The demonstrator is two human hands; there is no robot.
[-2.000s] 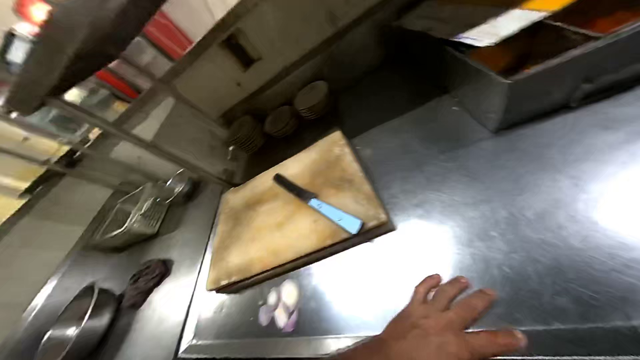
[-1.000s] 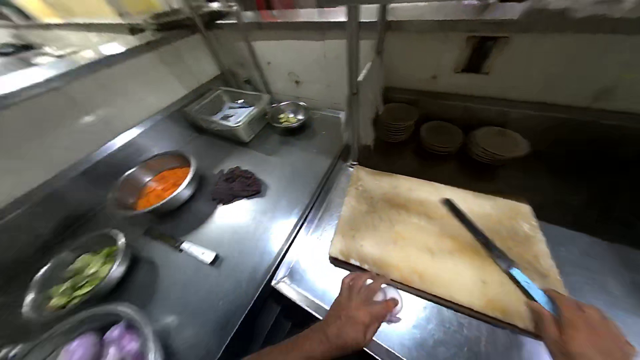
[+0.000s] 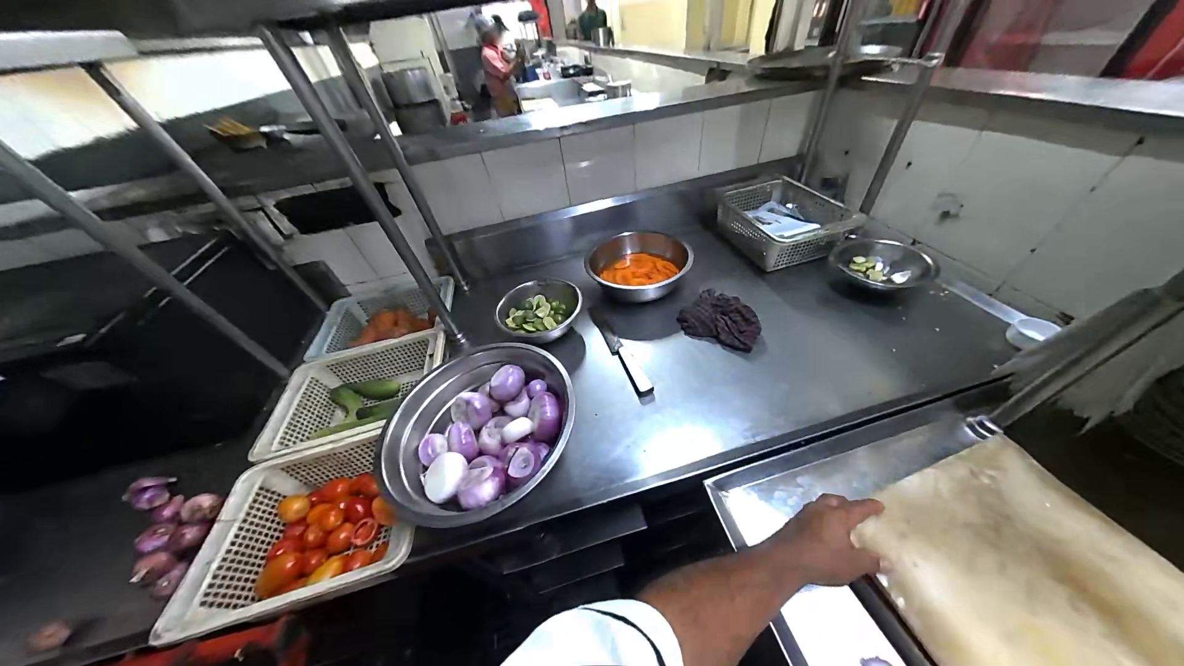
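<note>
My left hand [image 3: 828,541] rests at the near left corner of the thick cutting board [image 3: 1027,546], fingers over its edge; whether anything is under the palm is hidden. My right hand is out of view, and so is the blue-handled knife. Left of my arm, a steel bowl [image 3: 396,462] holds several peeled purple onions [image 3: 481,481]. Behind it stands a bowl of cut limes [image 3: 539,314], and a white-handled knife [image 3: 635,368] lies on the steel counter.
Baskets of tomatoes [image 3: 324,527], cucumbers [image 3: 370,393] and orange vegetables [image 3: 388,324] line the left. A bowl of orange food [image 3: 638,268], a dark cloth [image 3: 720,319], a plastic basket [image 3: 786,236] and a small steel bowl [image 3: 883,268] stand farther back. Metal shelf posts [image 3: 361,176] rise nearby. A person [image 3: 499,69] stands far off.
The view has swung left. My left hand, by a peeled onion piece at the board's front edge one second ago, is at the board's corner. The right hand and its knife have left view.
</note>
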